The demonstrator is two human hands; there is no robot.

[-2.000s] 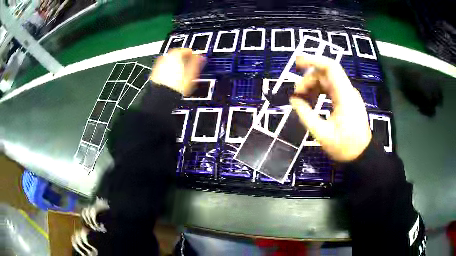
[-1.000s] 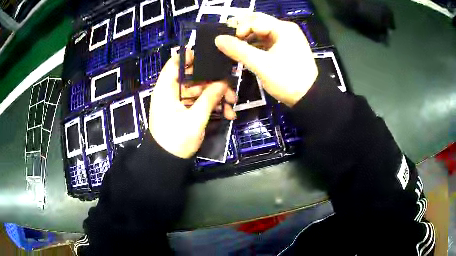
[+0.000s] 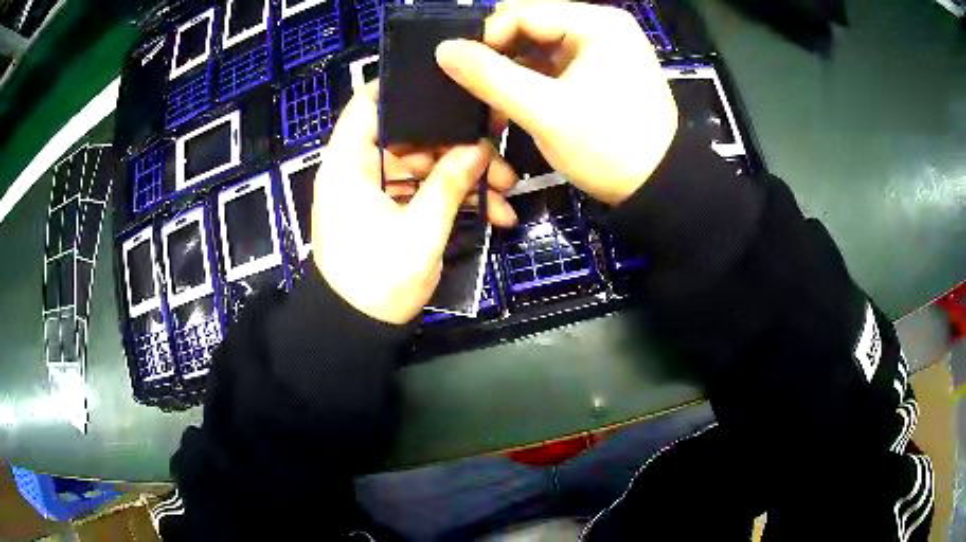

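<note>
My left hand (image 3: pixel 387 228) holds a black phone front housing (image 3: pixel 429 122) upright above the tray, its fingers showing through the housing's lower part. My right hand (image 3: pixel 588 101) holds a dark rectangular piece (image 3: pixel 418 69) against the housing's upper part, thumb on its face. The piece covers the display window; whether it is fully seated I cannot tell. A gridded adhesive sheet (image 3: pixel 463 277) lies on the tray, mostly hidden behind my hands. The black blister tray (image 3: pixel 270 127) holds rows of housings with white-bordered dark windows.
Spare adhesive sheets (image 3: pixel 69 259) lie fanned on the grey-green worktop (image 3: pixel 508 381) left of the tray. A blurry black patch (image 3: pixel 794 19) is at the top right. A blue plastic basket (image 3: pixel 58 492) is below the bench at lower left. Red shapes (image 3: pixel 551 449) show below the front edge.
Over two seconds, my hands have come together, with the housing and dark piece now held between them. In the last second the dark piece has lined up with the housing, and the view has shifted slightly.
</note>
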